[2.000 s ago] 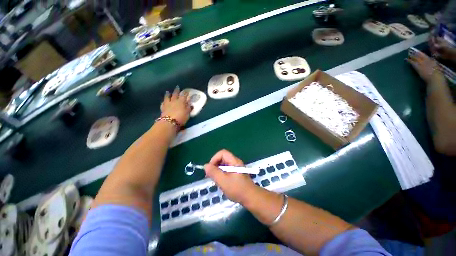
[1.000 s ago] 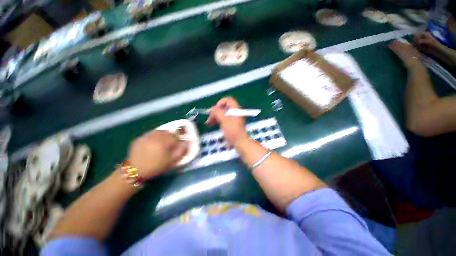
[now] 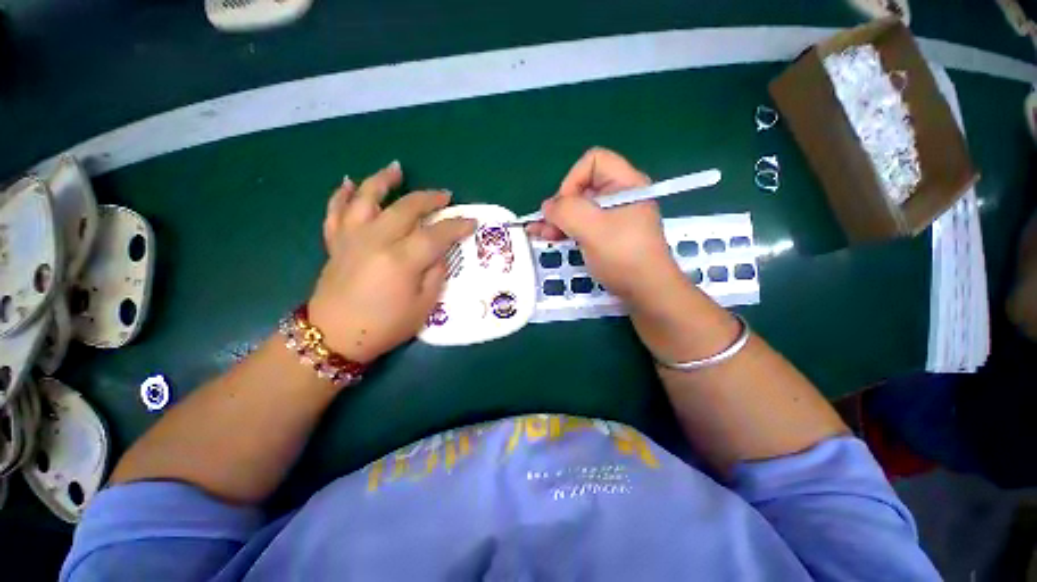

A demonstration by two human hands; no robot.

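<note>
An off-white plastic housing (image 3: 483, 279) lies face up on the green bench, with red-purple rimmed openings and a slotted grille. My left hand (image 3: 384, 256) rests over its left side, fingers spread on the face and edge. My right hand (image 3: 608, 222) holds pale tweezers (image 3: 677, 188), their tips at the housing's upper opening. Whether a small part is at the tips is hard to tell. A white adhesive strip with dark rounded windows (image 3: 716, 260) lies partly under my right hand, beside the housing.
Overlapping housings (image 3: 114, 276) are piled at the left. A small round part (image 3: 155, 392) lies near them. An open carton (image 3: 828, 134) of clear parts stands at the upper right, with spare strips (image 3: 960, 290) beside it and loose clear rings (image 3: 768, 173) to its left.
My left hand has brought the housing from the line to beside the strip. My right hand has moved the tweezer tips, with a clear ring earlier, onto the housing's face. The view has tilted down.
</note>
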